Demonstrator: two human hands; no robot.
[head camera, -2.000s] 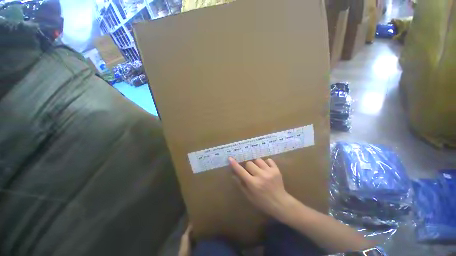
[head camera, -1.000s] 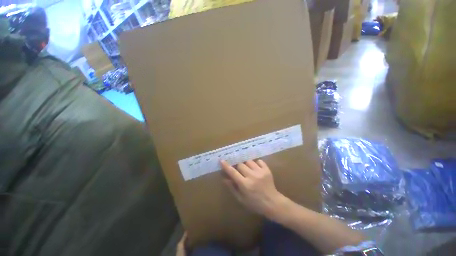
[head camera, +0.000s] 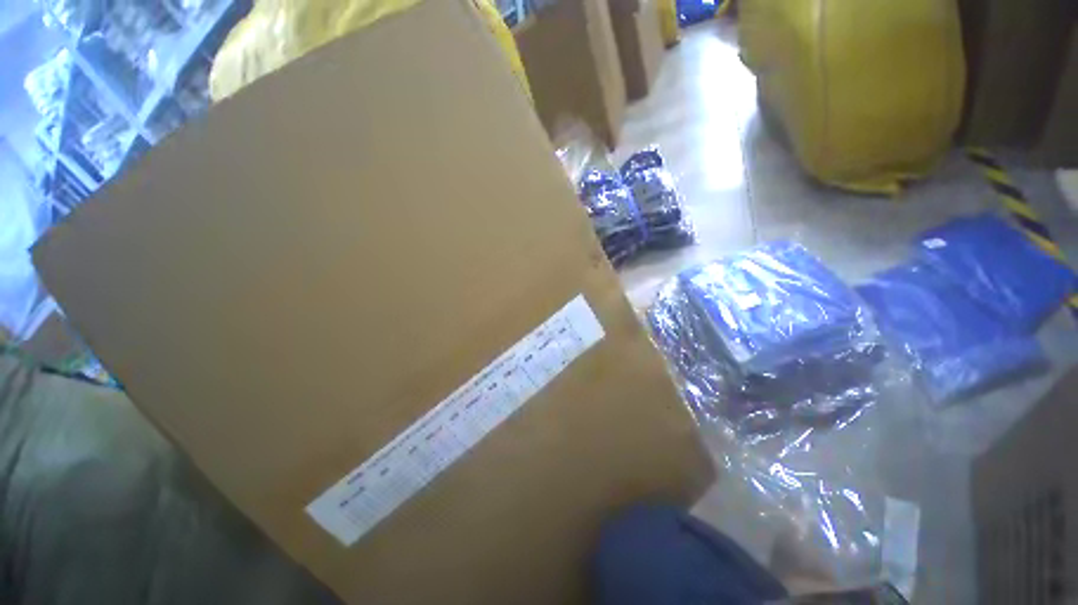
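Note:
The brown carton (head camera: 331, 260) stands tilted in the view, directly before me. A long white packing list label (head camera: 461, 420) with small printed entries is stuck on its side. Blue garments in a clear plastic bag (head camera: 768, 301) lie on the floor right of the carton, over darker pieces. Loose clear film (head camera: 816, 473) spreads from the stack toward me. My right hand (head camera: 818, 550) is blurred at the bottom edge by this film, with a watch at the wrist; its fingers cannot be made out. My left hand is out of the picture.
Flat blue bagged garments (head camera: 969, 296) lie further right. A tied dark bundle (head camera: 638, 207) is behind the stack. A yellow sack (head camera: 863, 89) stands at the back, a green-grey sack (head camera: 83, 485) at left, another carton (head camera: 1034, 496) at the right edge.
The view has swung right and the carton appears more tilted. My right hand has left the label and moved right and down to the film. My left hand has gone out of view.

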